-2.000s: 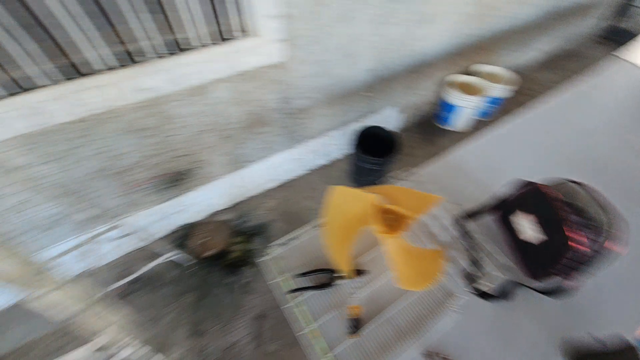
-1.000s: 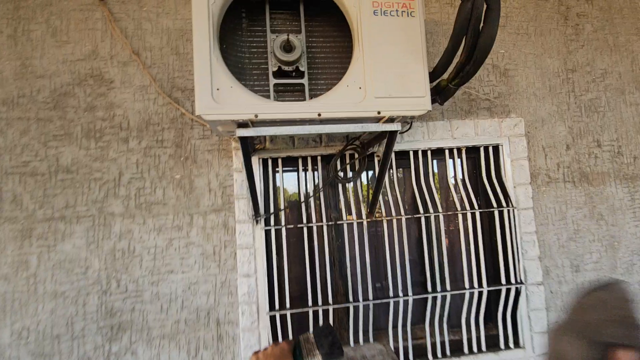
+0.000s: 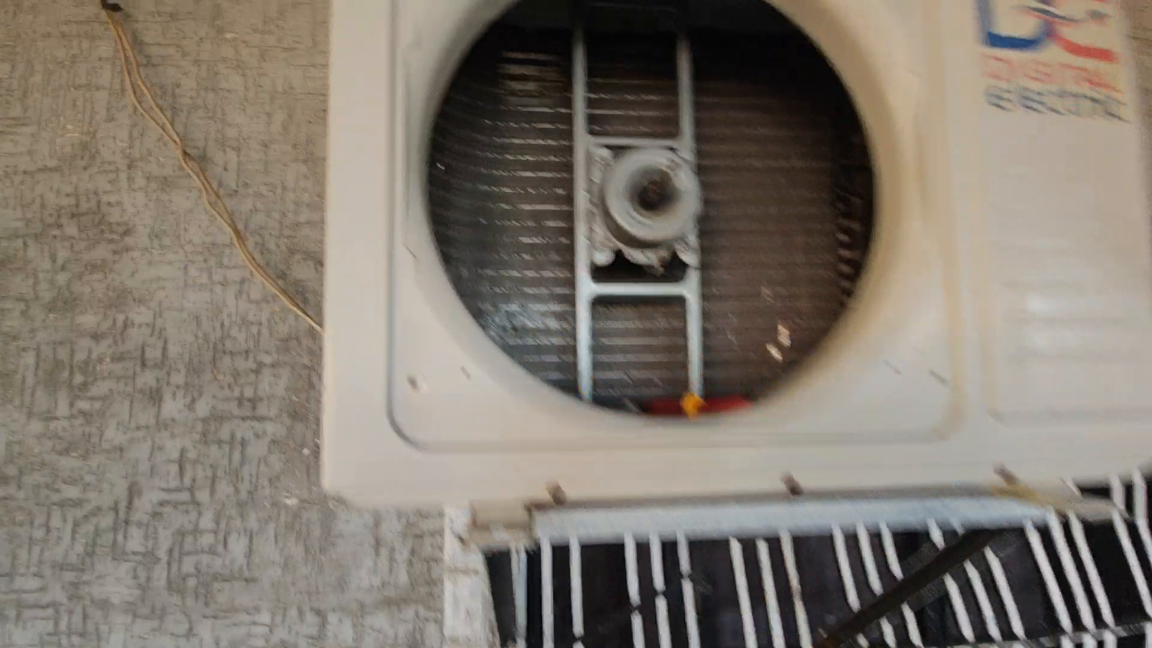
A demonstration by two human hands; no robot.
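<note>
Neither of my hands shows in the view. The white outdoor unit of an air conditioner point(image 3: 684, 463) fills much of the picture, its round front opening uncovered. Inside, a fan motor point(image 3: 652, 196) sits on a metal frame point(image 3: 583, 337) before the finned coil point(image 3: 765, 225). No fan blade is on the motor. At the bottom of the opening lies a red object with a yellow part point(image 3: 693, 405), partly hidden by the rim; its kind is unclear.
A metal bracket point(image 3: 774, 519) runs under the unit, with a dark diagonal brace point(image 3: 909, 585) below. Behind are white window bars point(image 3: 688, 594). Thin twisted wire point(image 3: 193, 171) hangs along the textured wall point(image 3: 162, 432) at left.
The view has swung up from the ground, where a yellow fan blade, pliers and a bag lay, to the unit, which now appears closer. Blurred fingers at the lower edge one second ago are out of view.
</note>
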